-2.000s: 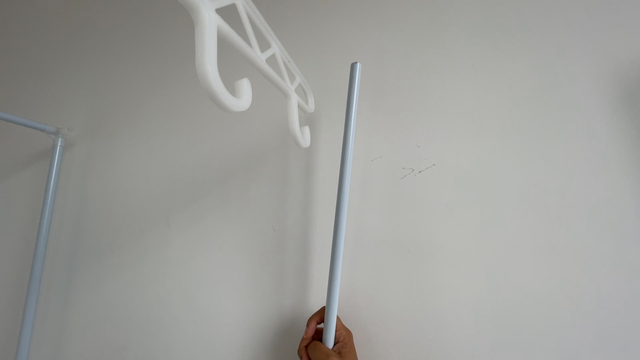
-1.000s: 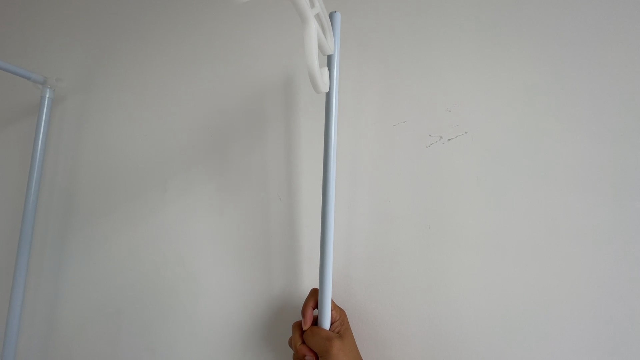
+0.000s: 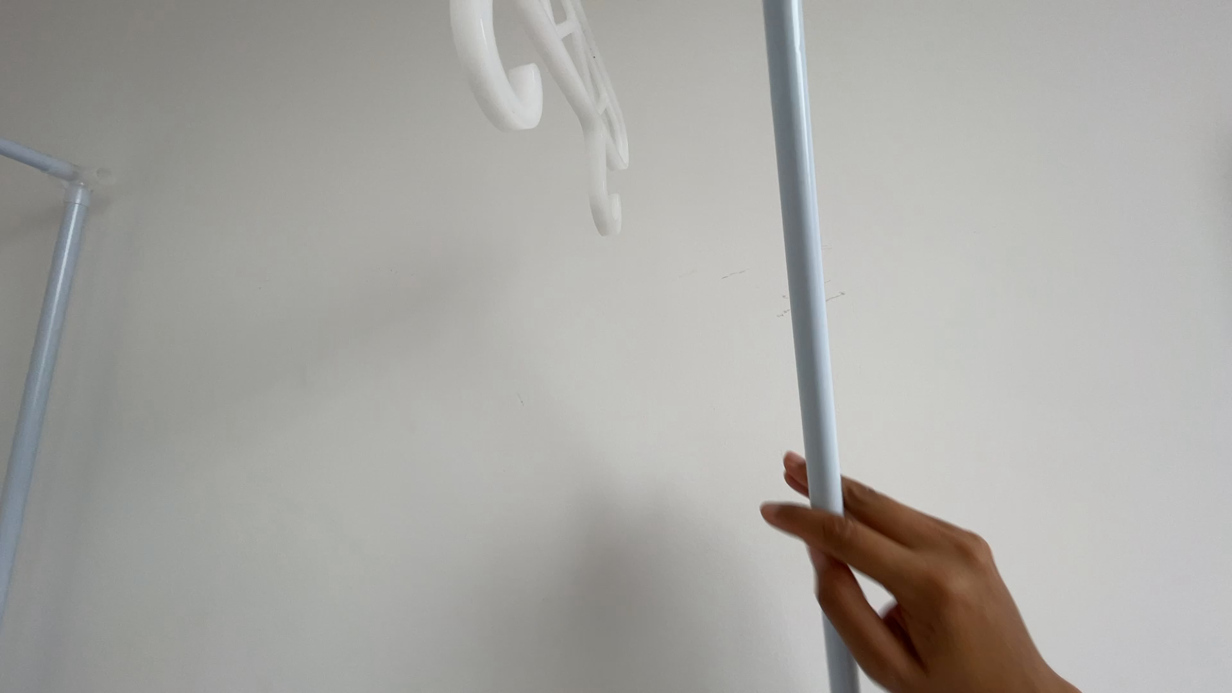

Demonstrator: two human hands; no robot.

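Note:
A pale blue metal tube [image 3: 808,289] stands nearly upright, leaning slightly left at the top, and runs out of view above and below. My right hand [image 3: 905,577] holds it low down with the fingers loosely around it, some in front and some behind. Up and to the left of that hand is a white plastic part with curved hooks [image 3: 496,87] and a lattice between them; a gap separates it from the tube. What carries the white part is out of view. My left hand does not show.
On the left, another pale blue upright tube [image 3: 43,366] meets a horizontal tube [image 3: 34,159] at a corner joint. Behind everything is a light wall [image 3: 385,433] with a few thin dark marks.
The tube, near the white hooks one second ago, now stands to their right. My hand has gone from a closed fist on the tube to a looser finger hold. The tube's top has left view.

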